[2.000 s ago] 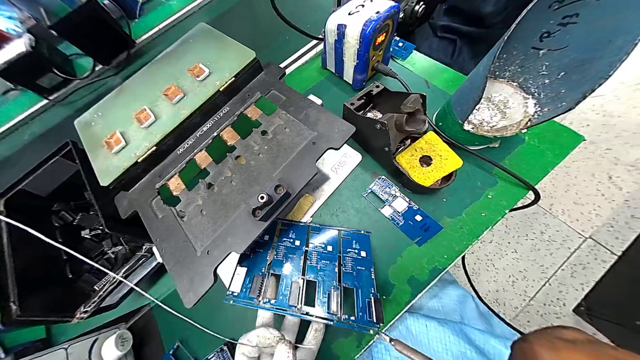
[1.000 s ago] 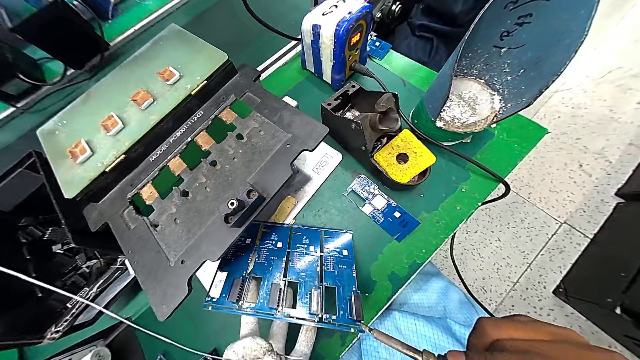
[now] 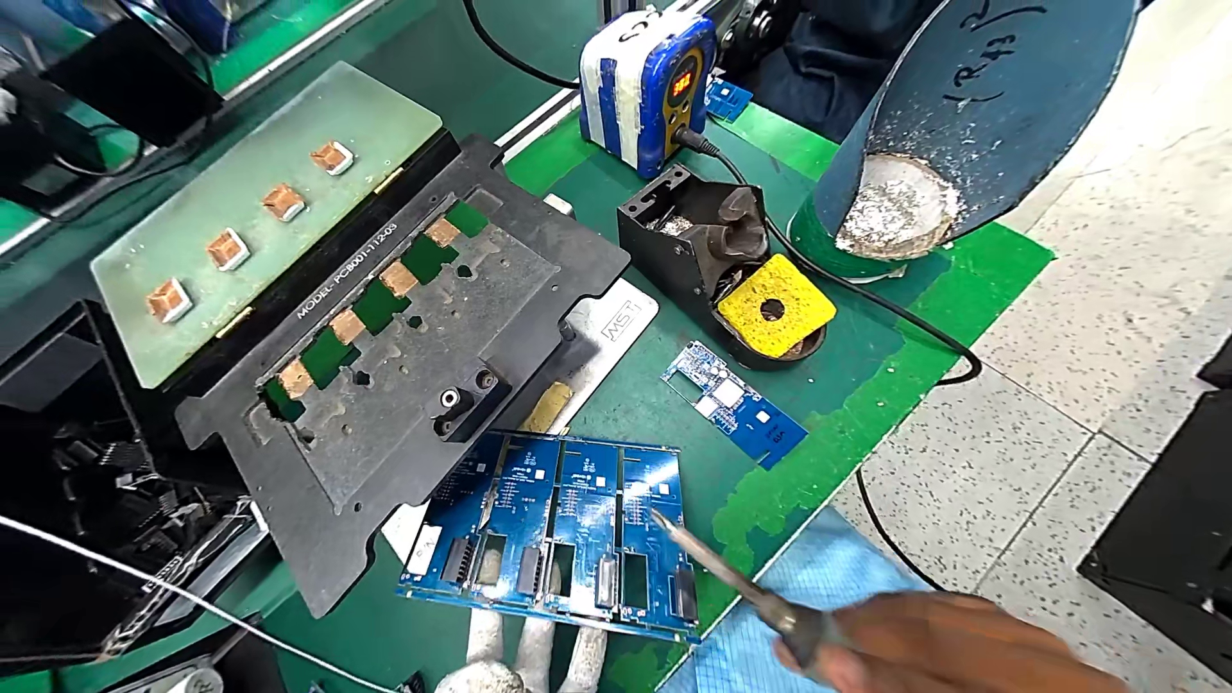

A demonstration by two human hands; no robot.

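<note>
A blue circuit board panel [image 3: 587, 481] with several black connectors lies across the fingers of my gloved left hand [image 3: 529, 650], seen at the bottom and partly hidden under the panel. From the lower right, my bare right hand [image 3: 953, 645] grips a soldering iron [image 3: 736, 577], its tip over the panel's right part. Whether the tip touches the panel cannot be told. A smaller blue circuit board [image 3: 736, 404] rests on the green mat, up and to the right of the panel. Left of the panel sits a black fixture plate [image 3: 462, 308] with its pale green lid [image 3: 260, 192] raised.
Behind are a blue-and-white soldering station [image 3: 645, 91] and a black iron stand [image 3: 688, 226] with a yellow sponge [image 3: 778, 306]. A blue cone-shaped container [image 3: 982, 125] holds whitish residue. A black bin [image 3: 87, 404] of small parts is at left. A wire crosses the lower left.
Since one second ago, the soldering iron in my right hand has moved from the panel's lower right corner to above its right part. My right hand shows more than two seconds ago.
</note>
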